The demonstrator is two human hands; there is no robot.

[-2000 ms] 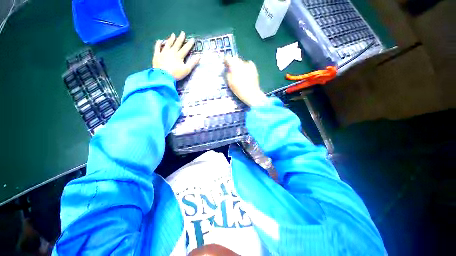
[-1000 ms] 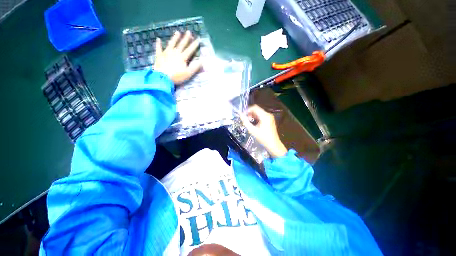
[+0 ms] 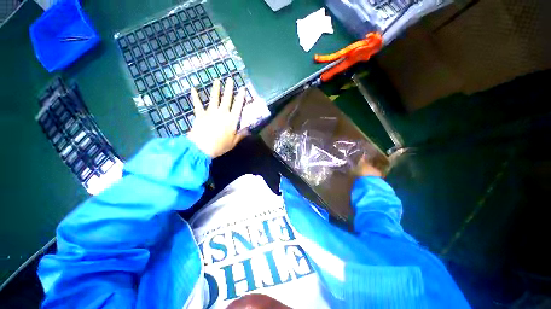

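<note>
A clear die-cut sheet point(image 3: 175, 63) with rows of small black frames lies flat on the green bench. My left hand point(image 3: 217, 121) rests palm down on its near edge, fingers spread, gripping nothing. My right hand point(image 3: 368, 168) is small and blurred at the right side of the open waste box point(image 3: 344, 199), below the bench edge. Its fingers are hard to make out. Crumpled clear film point(image 3: 314, 157) lies in the box, just left of my right hand; I cannot tell whether the hand touches it.
Part strips point(image 3: 78, 139) lie in a pile left of the sheet. A blue bin point(image 3: 63, 36) with a thin dark tool stands behind them. White scrap point(image 3: 313, 29), orange-handled cutters point(image 3: 353, 55) and a bagged sheet stack point(image 3: 368, 15) are at the right bench edge.
The glossy clear film has come off the sheet and my right hand has moved down and right to the box. The framed sheet now shows uncovered, with my left hand nearer its near edge.
</note>
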